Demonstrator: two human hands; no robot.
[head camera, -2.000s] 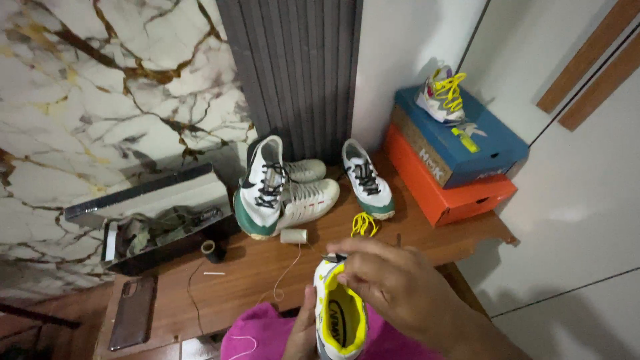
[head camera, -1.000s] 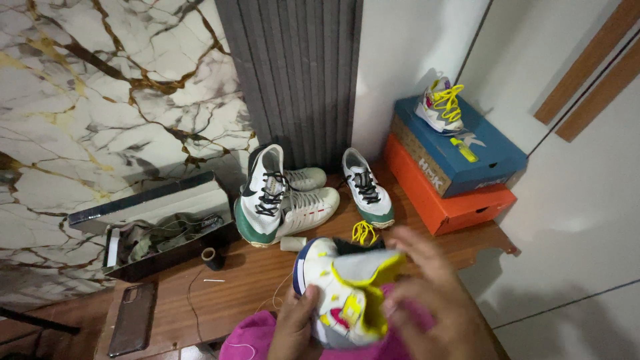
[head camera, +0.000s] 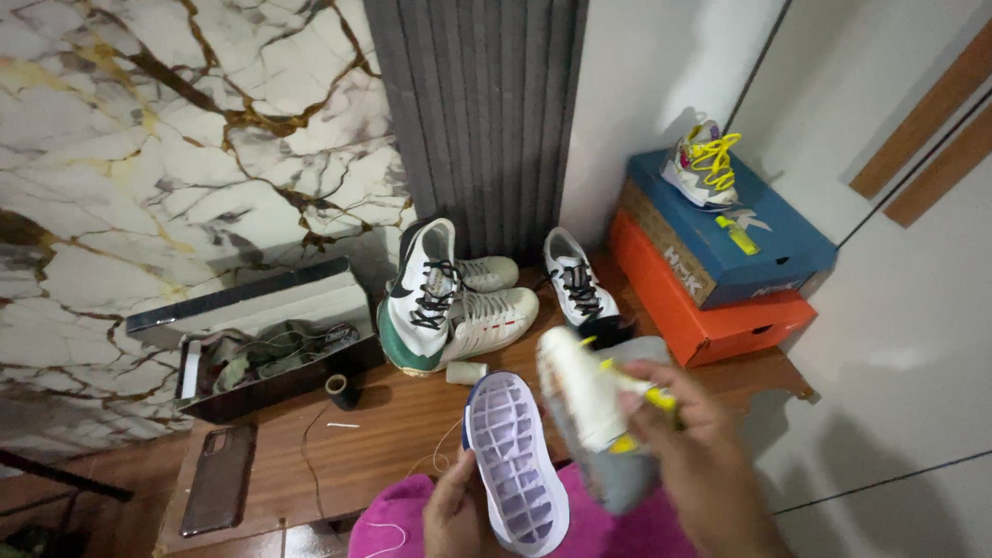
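My left hand (head camera: 453, 508) grips the edge of a white shoe sole (head camera: 518, 465) with a blue rim and a grid of hollow cells facing up. To its right, my right hand (head camera: 682, 434) holds a blurred white and grey shoe upper (head camera: 593, 411) with yellow parts. Sole and upper are apart. Both are over a pink cloth (head camera: 391, 511) on my lap, where a pale thread lies. Just beyond the sole, a white thread spool (head camera: 466, 373) rests on its side on the wooden bench. Something dark behind the upper is too blurred to name.
White-green sneakers (head camera: 422, 294) and off-white sneakers (head camera: 496, 322) stand by the wall. An open black box (head camera: 287, 387), dark spool (head camera: 342, 391) and phone case (head camera: 218, 480) are left on the bench (head camera: 387, 434). At right, a small sneaker (head camera: 704, 167) tops blue (head camera: 752, 232) and orange boxes (head camera: 674, 310).
One second ago the shoe was held as one piece between my hands. Now the sole is in my left hand and the upper is in my right, separated.
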